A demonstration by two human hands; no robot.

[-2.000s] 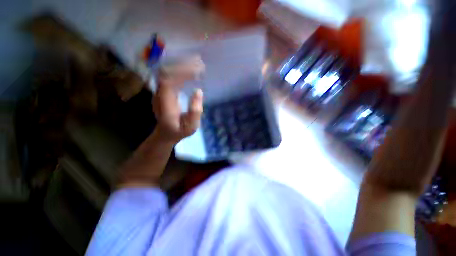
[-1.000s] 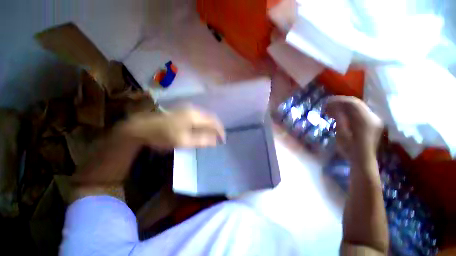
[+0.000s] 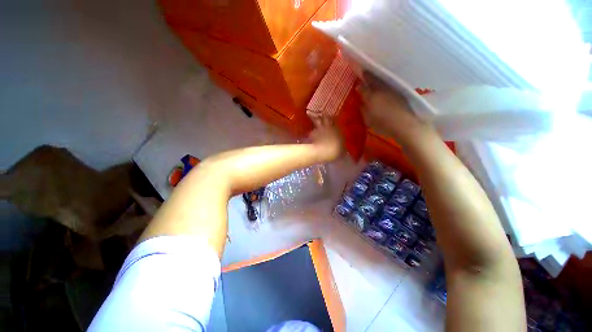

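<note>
A display box stands open at the bottom centre, grey inside with orange edges. My left hand is beside a stack of thin, striped orange-and-white pieces; its fingers are blurred. My right hand is at the lower edge of the white sheets, beside an orange surface. Its fingertips are partly hidden, so its grip is unclear. A filled blister tray of dark wrapped units lies left of my right forearm.
Stacked orange boxes stand at the back. Clear plastic trays, a black cable and a blue-orange tape roll lie on the table. Brown carton and paper are at left. More wrapped units are at lower right.
Both hands have moved to the back of the table, away from the open box and the filled tray. The view has shifted, so the box shows lower and more of the orange stack shows.
</note>
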